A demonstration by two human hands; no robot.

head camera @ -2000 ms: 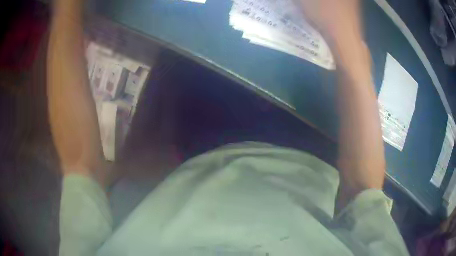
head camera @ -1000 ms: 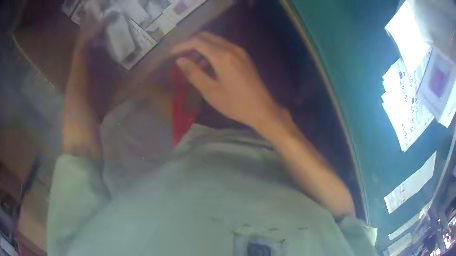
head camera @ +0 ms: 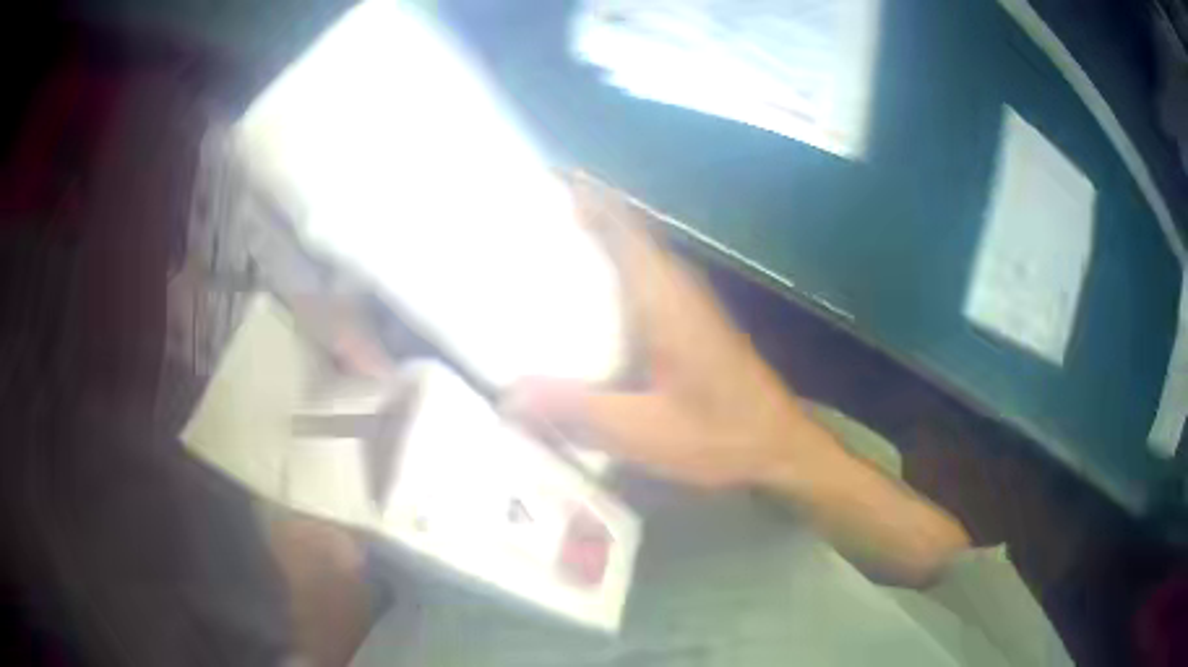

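Observation:
A large white block (head camera: 430, 196), glaring and blurred, is tilted in front of me at the upper left. My right hand (head camera: 684, 378) grips its lower right end, thumb towards me. Below it is a white carton (head camera: 508, 515) with a red printed mark near its right end and a pale flap at its left. My left hand (head camera: 326, 567) is blurred and partly hidden at the carton's lower left side, holding it. Motion blur hides the fingers' exact places and any print on the block.
The dark green bench (head camera: 912, 222) runs diagonally across the upper right. A glaring pile of printed sheets (head camera: 743, 65) lies at its top, a single white sheet (head camera: 1049, 241) farther right, and another strip (head camera: 1173, 378) at the right rim.
The view has swung back towards the bench. My right hand, empty before, now holds the white block. The carton with the red mark is now in front of me, in my left hand.

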